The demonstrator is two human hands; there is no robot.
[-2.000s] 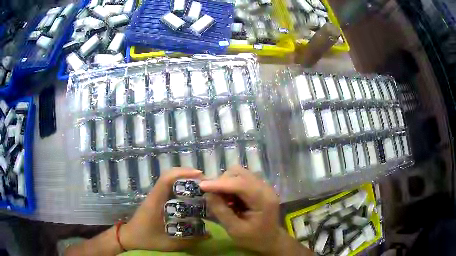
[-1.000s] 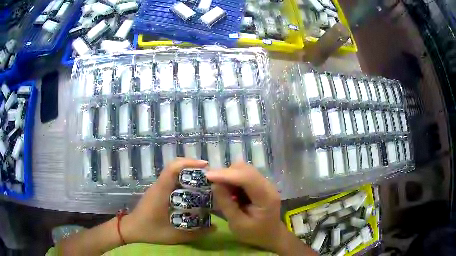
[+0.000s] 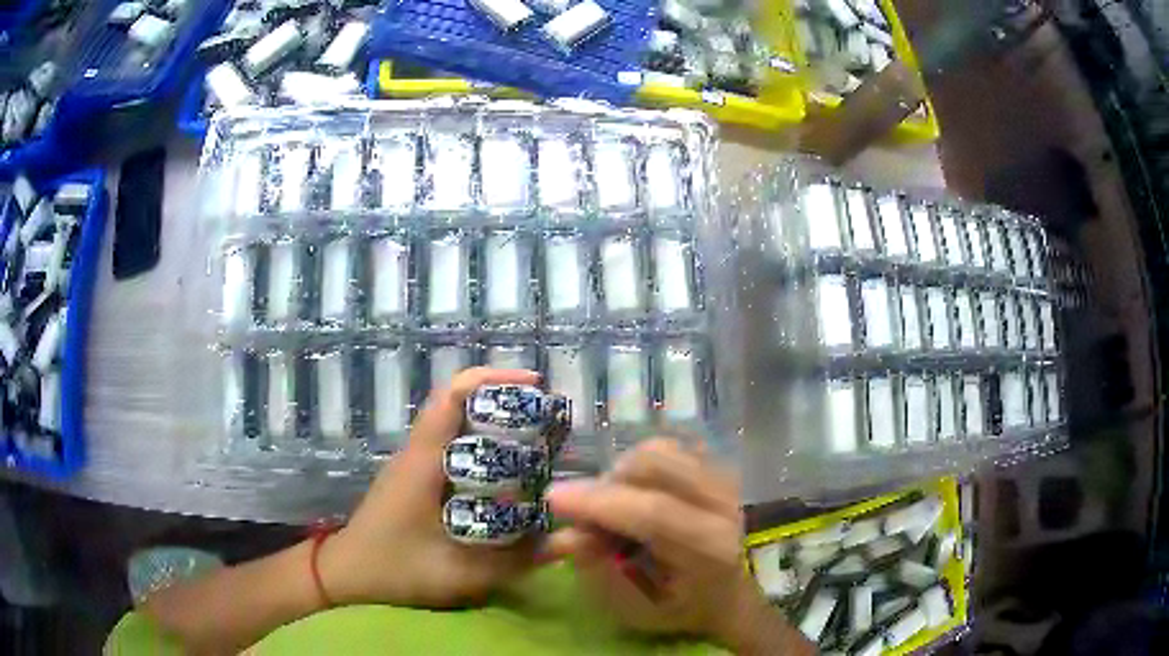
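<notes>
My left hand [image 3: 413, 519] holds three electronic units [image 3: 495, 461] stacked one above another, their rounded silvery-black ends facing up at me. My right hand [image 3: 656, 532] is blurred, its fingertips at the right side of the lowest unit. A small red spot [image 3: 631, 564] shows among its fingers; whether it holds a thin tool cannot be told. Behind my hands, a clear blister tray [image 3: 468, 228] holds three rows of white-faced units. My left hand hides part of its front row.
A second filled clear tray [image 3: 885, 263] stands at the right. A yellow bin [image 3: 959, 564] of loose units is at the lower right. Blue bins [image 3: 90, 320], a blue slatted tray [image 3: 436, 39] and yellow bins [image 3: 782, 105] line the left and back. A black phone [image 3: 139, 212] lies left.
My right fingertips have moved from the top unit down to the lowest one. My left hand and its units sit slightly higher in the picture. The view has shifted, so the trays appear further right.
</notes>
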